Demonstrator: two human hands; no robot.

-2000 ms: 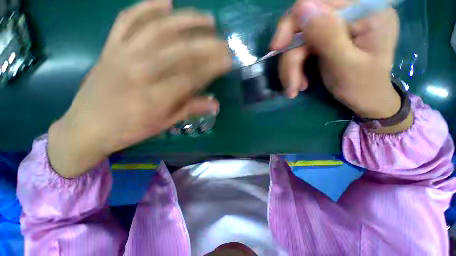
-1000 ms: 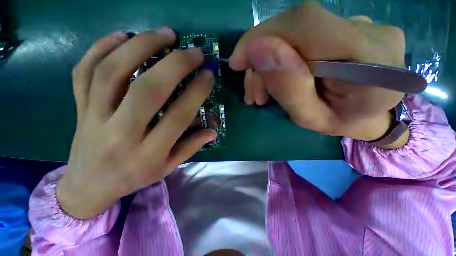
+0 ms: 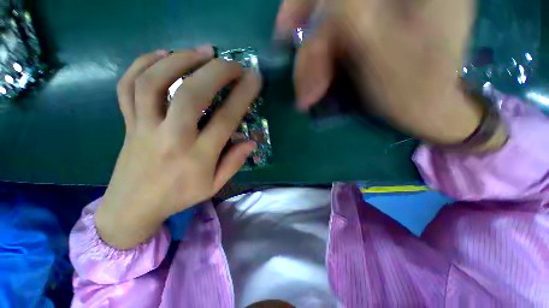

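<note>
My left hand (image 3: pixel 174 132) lies with spread fingers over a green circuit board panel (image 3: pixel 259 141) on the dark-green mat, holding it down. The panel's right edge shows small bright parts; much of the rest is hidden under my fingers. My right hand (image 3: pixel 385 66) is blurred and partly cut off by the top edge, to the right of the panel and apart from it. Its fingers point down and left. The tweezers cannot be made out in it now. A dark, blurred thing (image 3: pixel 331 108) lies below its fingers.
Shiny boards or parts (image 3: pixel 18 60) lie at the far left edge. Clear film (image 3: pixel 505 51) with strong glare lies at the upper right, behind my right wrist. The mat's front edge (image 3: pixel 120 185) runs close to my body. Blue cloth shows at the lower left.
My right hand has moved up and away from the panel's right side, where its tweezers pointed at the panel a second ago. My left hand remains on the panel, slightly shifted.
</note>
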